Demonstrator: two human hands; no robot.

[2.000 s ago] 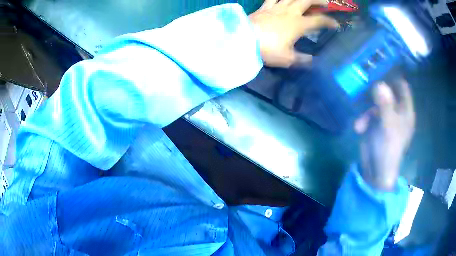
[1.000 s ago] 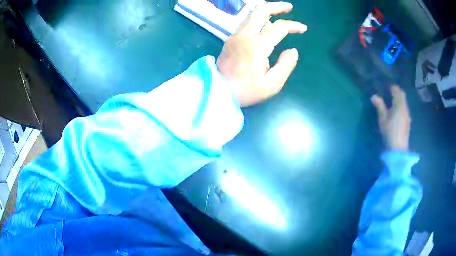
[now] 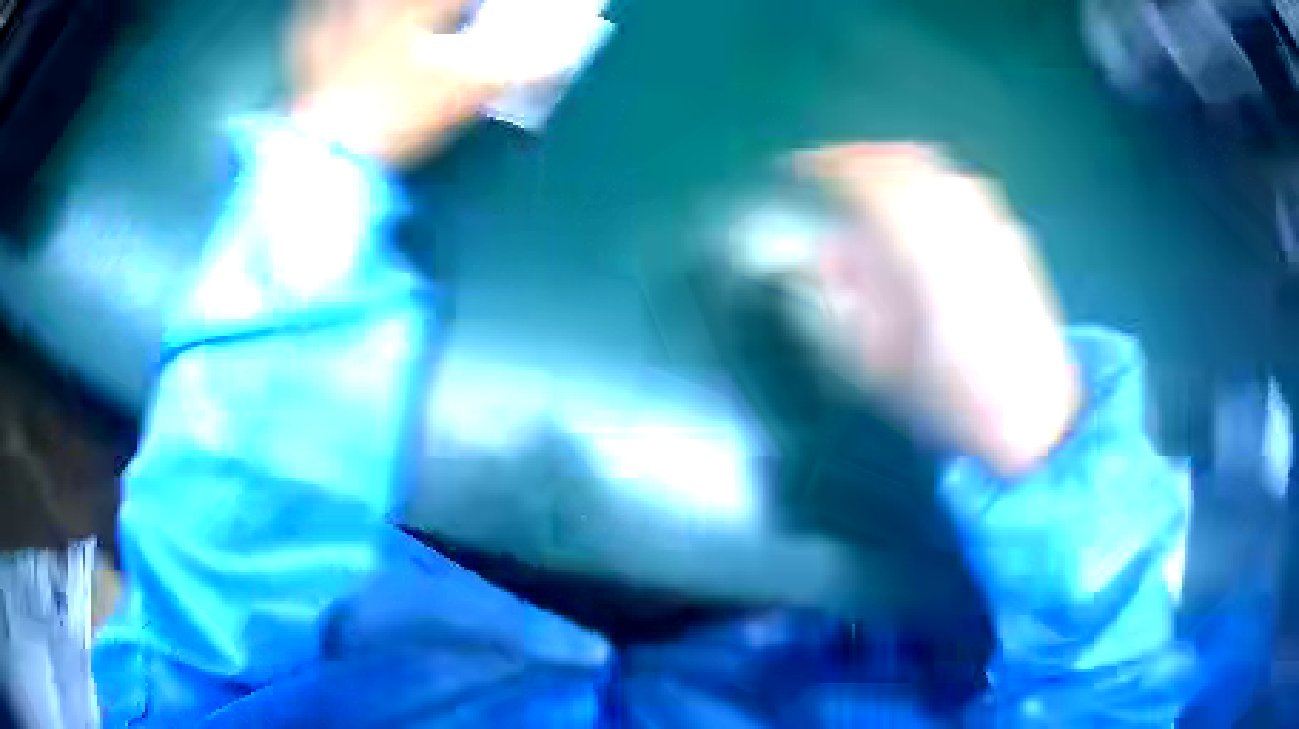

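Note:
The head view is strongly blurred. My left hand (image 3: 373,79) is at the upper left, cut by the top edge, with its fingers on a white booklet-like piece (image 3: 539,54). No print can be read on it. My right hand (image 3: 947,292) is right of centre over the bench, curled and smeared by motion. A dark shape (image 3: 819,413) lies beside and below its fingers, with a pale spot near the fingertips. I cannot tell whether this is a held tray or a shadow.
The glossy green mat (image 3: 641,171) spans the bench, with its near edge in front of my smock. Blurred grey-white items (image 3: 1175,50) are at the upper right. White pieces (image 3: 1272,434) are at the right edge. White packs (image 3: 50,620) are at the lower left.
The view has shifted. My left hand has moved left and onto the white piece. My right hand has moved inward from the right. The dark tray with red and blue items is no longer recognisable.

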